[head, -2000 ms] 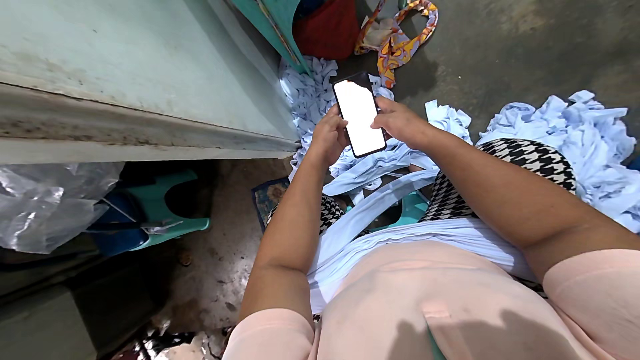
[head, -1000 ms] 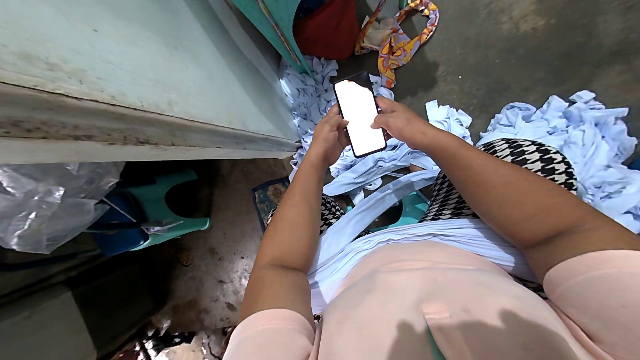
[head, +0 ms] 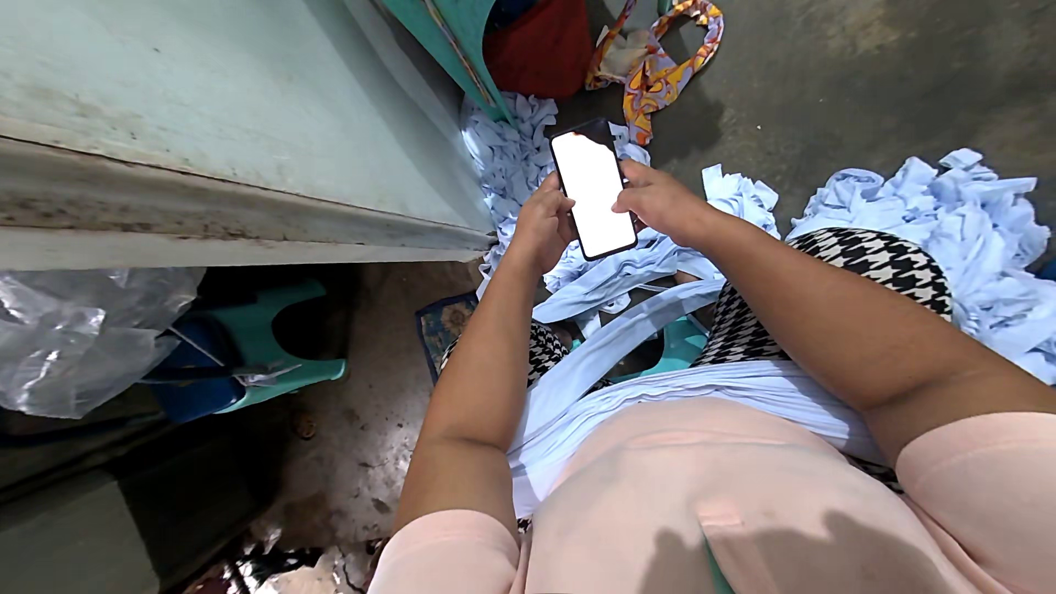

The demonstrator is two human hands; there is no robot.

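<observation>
A smartphone (head: 592,194) with a glaring white screen is held upright in both my hands, above light blue fabric. My left hand (head: 544,221) grips its left edge, the thumb at the side of the screen. My right hand (head: 660,200) grips the right edge, its thumb over the lower right of the screen. Light blue cloth strips (head: 615,330) hang below the phone, across my lap between my legs in houndstooth trousers. The fingers behind the phone are hidden.
Piled light blue fabric (head: 949,239) lies on the floor at right. A pale, stained panel (head: 247,124) fills the upper left. Below it are a teal plastic stool (head: 264,330) and clear plastic sheeting (head: 74,338). Orange patterned cloth (head: 656,87) and a red item (head: 540,49) lie at the top.
</observation>
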